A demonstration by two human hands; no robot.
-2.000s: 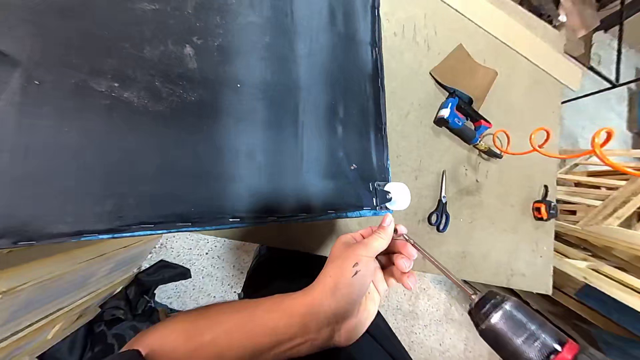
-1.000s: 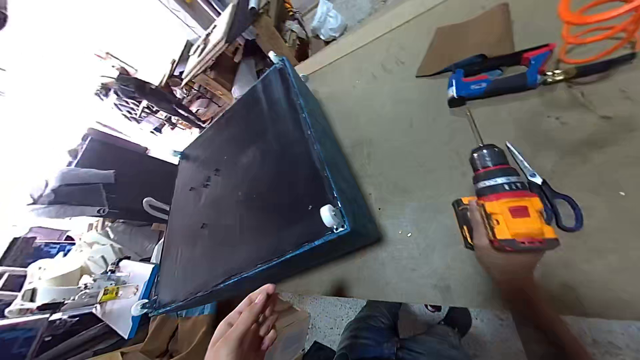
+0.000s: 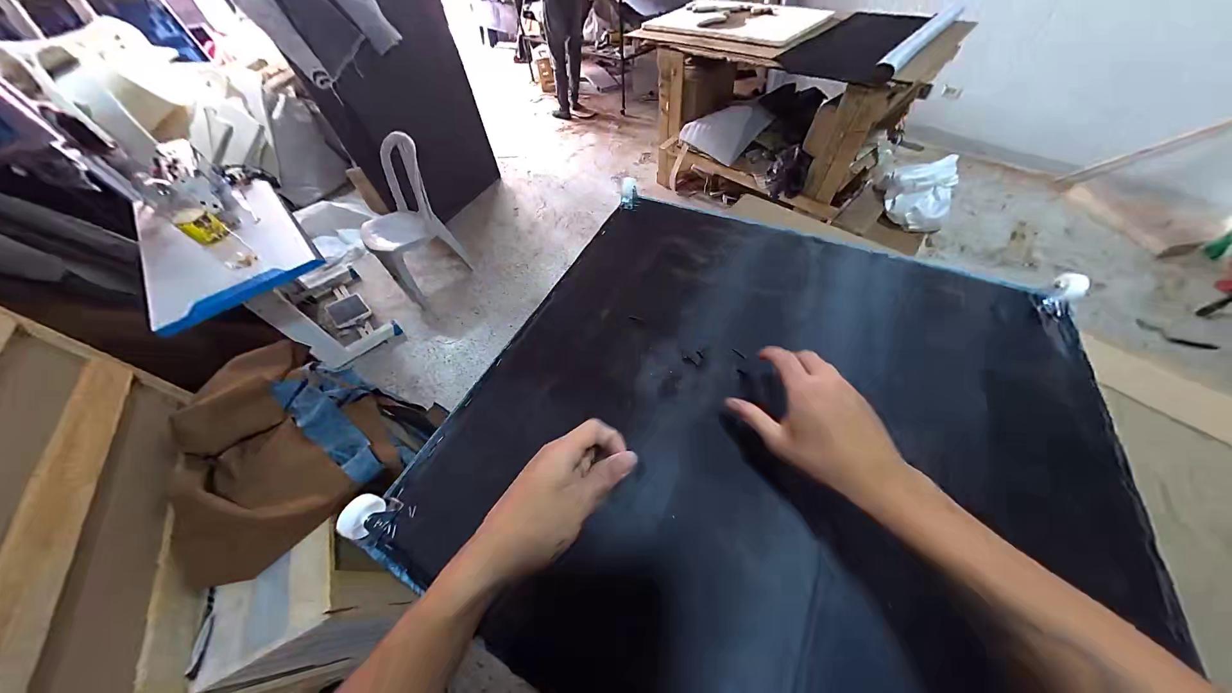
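A large panel covered in black fabric point(image 3: 866, 385) lies beneath both hands, with a white caster at the near left corner point(image 3: 361, 517), another white caster at the far right point(image 3: 1071, 286) and a third white caster at the far corner point(image 3: 629, 192). Small dark screws point(image 3: 693, 357) are scattered on the fabric. Over them my right hand point(image 3: 818, 414) reaches with thumb and fingers apart and nothing seen between them. To its left, my left hand point(image 3: 577, 476) hovers over the fabric with curled fingers; whether something small is inside is hidden.
At the left are a sewing machine table point(image 3: 231, 255), a white plastic chair point(image 3: 409, 217) and brown fabric point(image 3: 260, 462) beside wooden frames point(image 3: 58, 491). A wooden workbench point(image 3: 833, 144) stands beyond the panel. A person point(image 3: 566, 48) stands far back. A white plastic bag point(image 3: 922, 192) lies at right.
The view has swung strongly to the left. My right hand, on the yellow power drill a second ago, has let it go and is now over the panel. My left hand has moved from the panel's edge to over it.
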